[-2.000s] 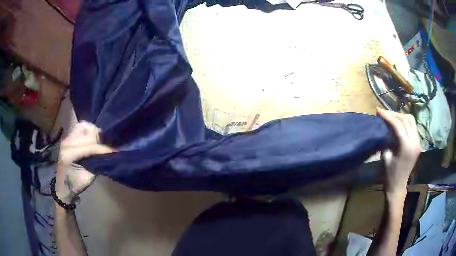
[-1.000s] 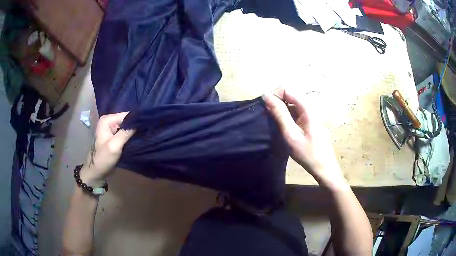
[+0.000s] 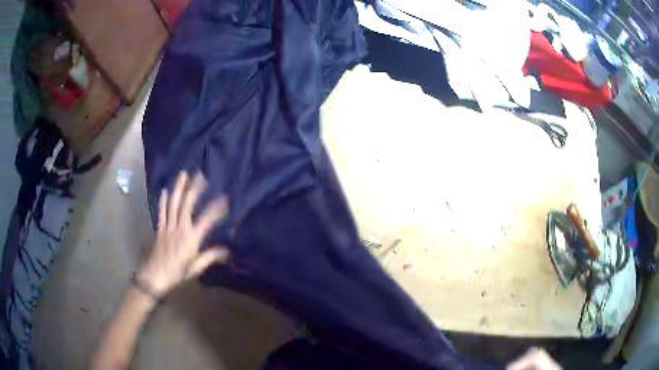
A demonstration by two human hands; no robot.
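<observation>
The navy fabric [image 3: 253, 181] lies bunched over the left part of the pressing table [image 3: 448, 267], and a long piece of it runs down to the bottom right, over the front edge. My left hand [image 3: 181, 235] is over the fabric's left edge with its fingers spread, slightly blurred, holding nothing. My right hand [image 3: 533, 359] is mostly cut off by the bottom edge, beside the fabric's lower end; whether it grips the fabric is hidden.
The steam iron [image 3: 571, 246] with an orange-brown handle rests at the table's right edge. Dark-handled scissors [image 3: 553, 131], white cut pieces [image 3: 488, 61] and red cloth [image 3: 567, 79] lie at the far side. Striped pieces [image 3: 40, 246] lie on the floor at left.
My left hand has let go of the fabric and opened. My right hand has moved down and right to the frame's edge. The fabric's stretched end now hangs down toward the bottom right.
</observation>
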